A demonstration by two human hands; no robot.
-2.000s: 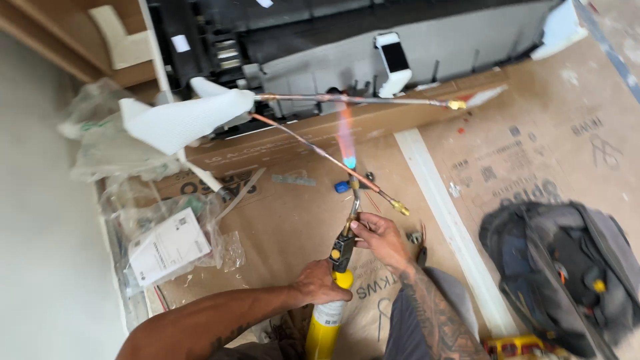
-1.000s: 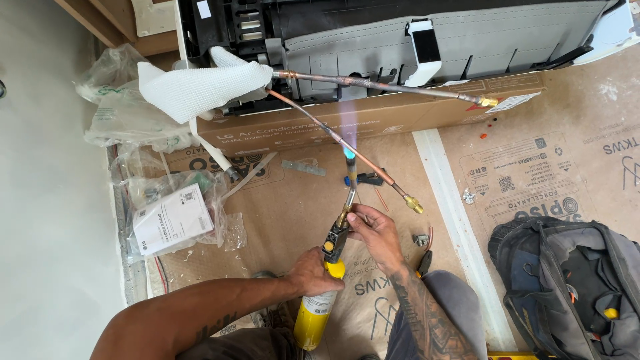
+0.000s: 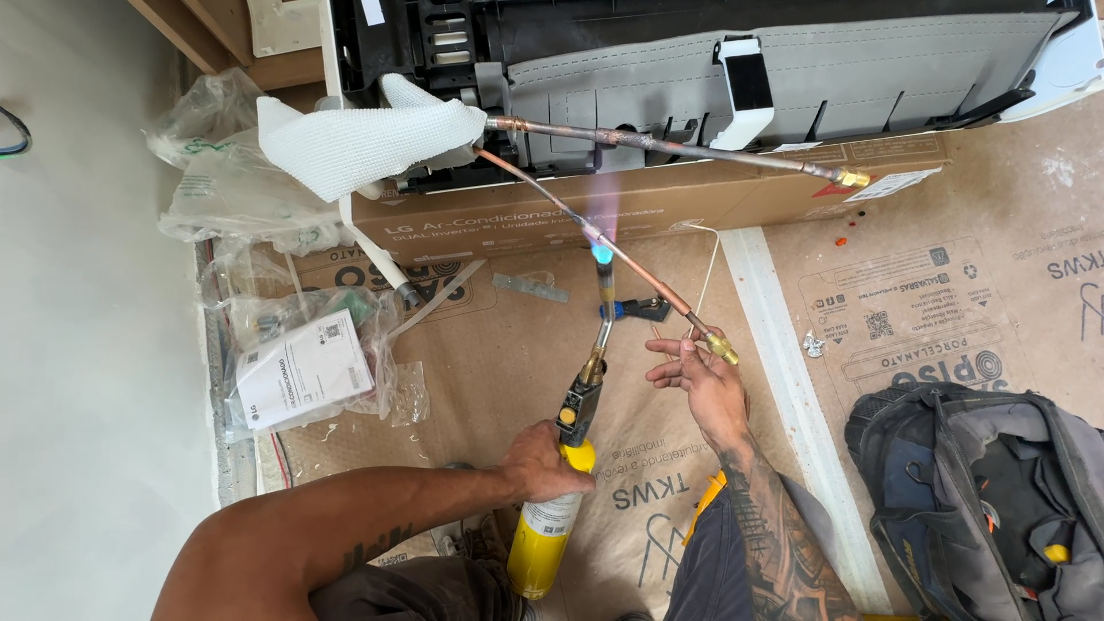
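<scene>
My left hand (image 3: 545, 463) grips the neck of a lit gas torch with a yellow cylinder (image 3: 543, 545). Its blue flame (image 3: 603, 216) rises beside and around the thinner copper pipe (image 3: 621, 250). My right hand (image 3: 700, 377) is below that pipe's brass flare nut (image 3: 721, 347), fingers spread, with a thin pale rod (image 3: 713, 259) rising from the fingers. A thicker copper pipe (image 3: 690, 148) with a brass nut (image 3: 852, 178) runs above. White cloth (image 3: 371, 142) wraps both pipes where they leave the air-conditioner indoor unit (image 3: 638, 78).
The unit lies on its cardboard box (image 3: 552, 216). A tube cutter (image 3: 642, 309) is on the papered floor beyond the torch. Plastic bags and a paper leaflet (image 3: 306, 371) lie at left, an open tool backpack (image 3: 975, 500) at right. A white drain hose (image 3: 375, 250) hangs from the unit.
My right hand has left the torch's valve area and moved to the right, beside the thin pipe's brass nut. The pale rod shows there now. My left hand still holds the torch.
</scene>
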